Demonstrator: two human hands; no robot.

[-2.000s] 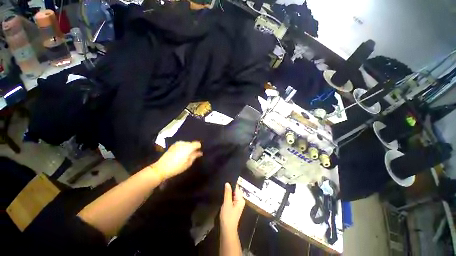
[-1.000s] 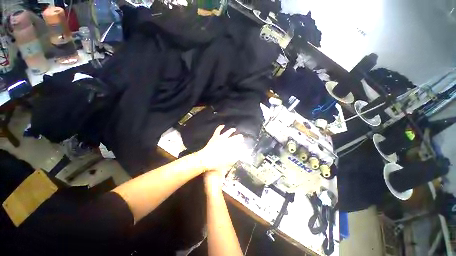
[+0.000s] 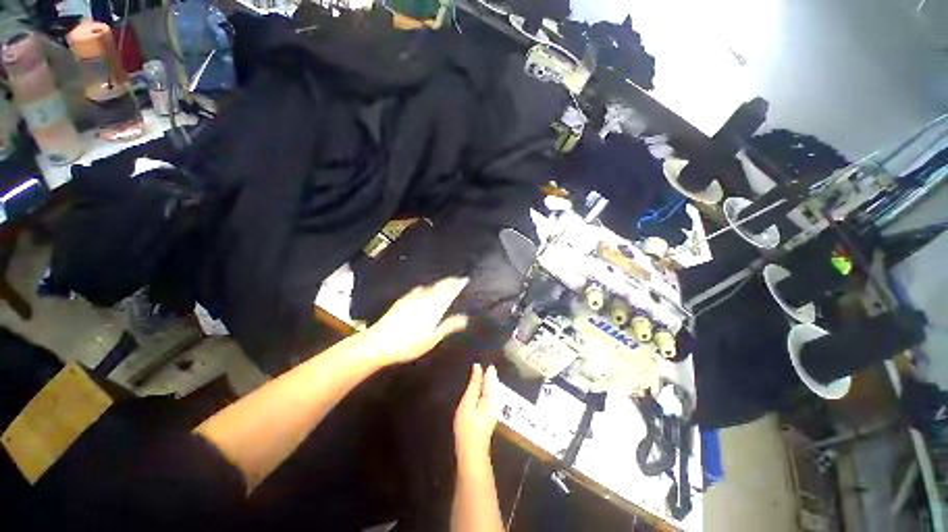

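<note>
Black cloth (image 3: 437, 249) lies over the table left of the white overlock machine (image 3: 598, 301) and joins the big dark heap behind. My left hand (image 3: 421, 322) rests flat on the cloth, fingers stretched toward the needle end. My right hand (image 3: 477, 410) is at the table's front edge, thumb and fingers closed on the cloth's edge. A greyish clear guard (image 3: 517, 253) stands at the needle end. The presser foot is too blurred to make out.
Black loops (image 3: 657, 447) and a thin dark strip (image 3: 584, 426) lie on the white table top (image 3: 624, 457). Black thread cones (image 3: 863, 348) stand at the right. Bottles (image 3: 99, 78) stand at the upper left. A yellow board (image 3: 54, 421) is at the lower left.
My hands were together near the needle end a second ago. Now they are apart, the left further left on the cloth, the right back at the table edge. The guard is visible again.
</note>
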